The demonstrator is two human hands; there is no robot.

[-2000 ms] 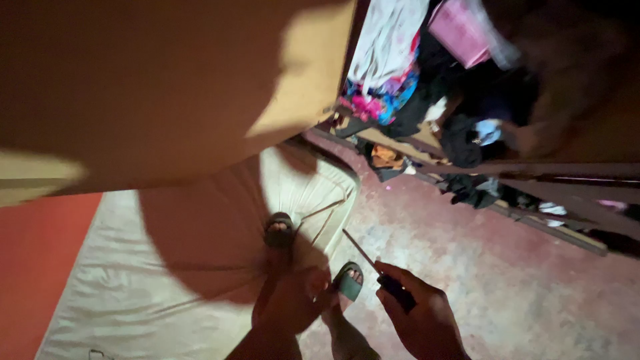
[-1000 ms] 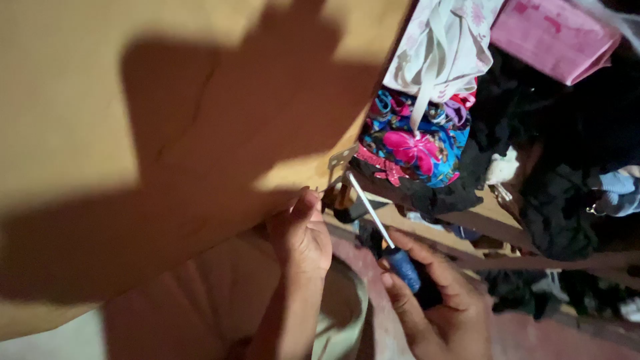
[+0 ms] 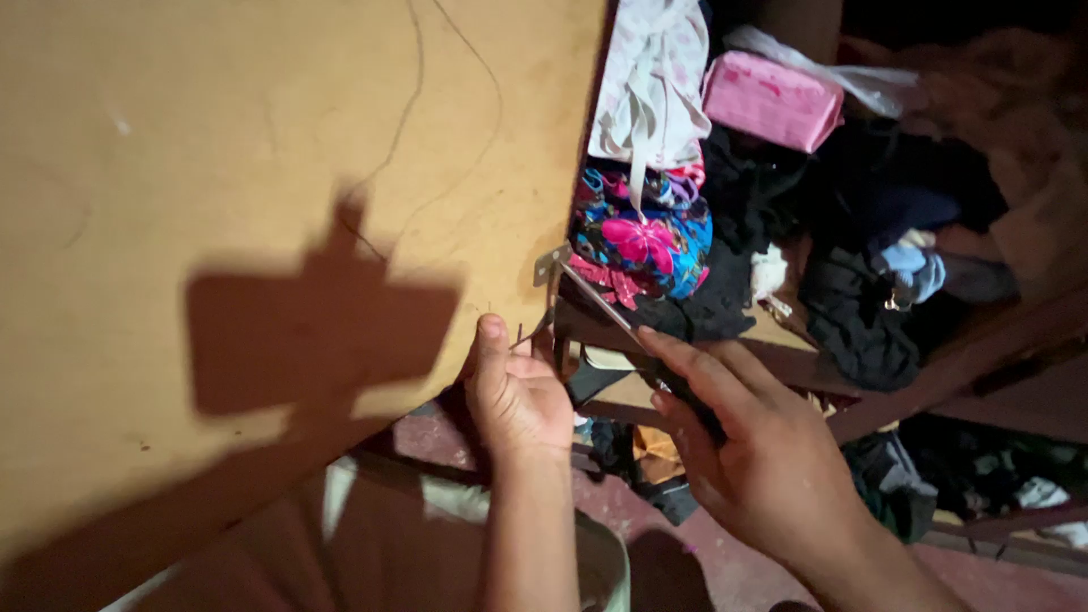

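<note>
My right hand (image 3: 748, 425) is closed around the dark handle of a screwdriver (image 3: 599, 297). Its metal shaft points up and left, with the tip at a metal hinge (image 3: 552, 265) on the edge of a wooden cabinet door (image 3: 476, 212). My left hand (image 3: 527, 391) is palm up just below the hinge, thumb raised beside the door's lower edge. Its fingers are partly hidden behind the thumb and the door edge, so whether it grips the door cannot be told. A thin dark piece shows near its fingertips.
Right of the door, cabinet shelves (image 3: 782, 353) hold a blue floral cloth (image 3: 654, 242), a white cloth (image 3: 650, 93), a pink package (image 3: 772, 100) and dark clothes (image 3: 858, 314). Lower down are more clothes, an orange cloth (image 3: 656, 455) and the reddish floor (image 3: 722, 548).
Both hands have come up from over the floor to the door's edge. The screwdriver tip, first over the floor, is now at the hinge. The view has shifted closer to the cabinet.
</note>
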